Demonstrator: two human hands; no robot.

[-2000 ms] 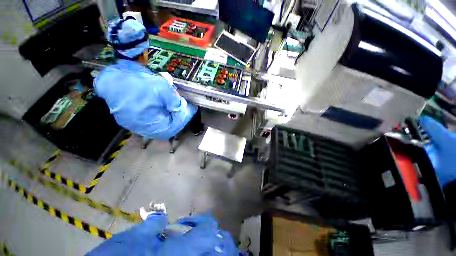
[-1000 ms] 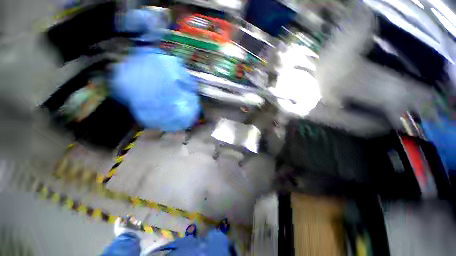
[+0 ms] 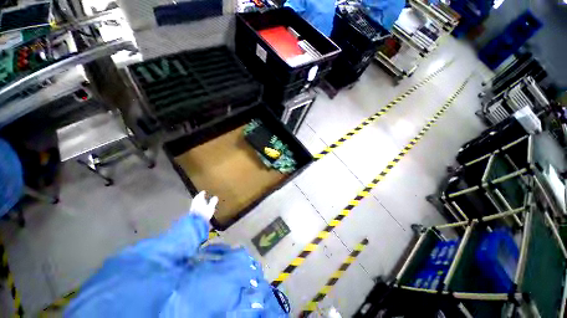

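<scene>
My left hand (image 3: 204, 205), in a white glove, is at the near-left rim of a black tote (image 3: 248, 217). Its fingers look apart and nothing shows in them; whether it touches the rim is unclear. Brown cardboard (image 3: 221, 168) lines the tote's base. Pale green frames (image 3: 283, 160) lie piled at its right side, with a dark piece and a small black-and-yellow item (image 3: 271, 152) on them. A small blurred white patch shows at the bottom edge; I cannot tell if it is my right hand.
A black slotted tray (image 3: 193, 84) lies behind the tote, beside a deep black bin (image 3: 317, 62) holding red and white items. A stool (image 3: 93, 136) stands left. Yellow-black floor stripes (image 3: 348, 208) run to the right of the tote. Racks (image 3: 485, 180) stand far right. Blue sleeves of people show at the top.
The view has swung right, so the seated person has mostly left it at the left and the cardboard-lined tote is now central. My left hand has come to the tote's rim.
</scene>
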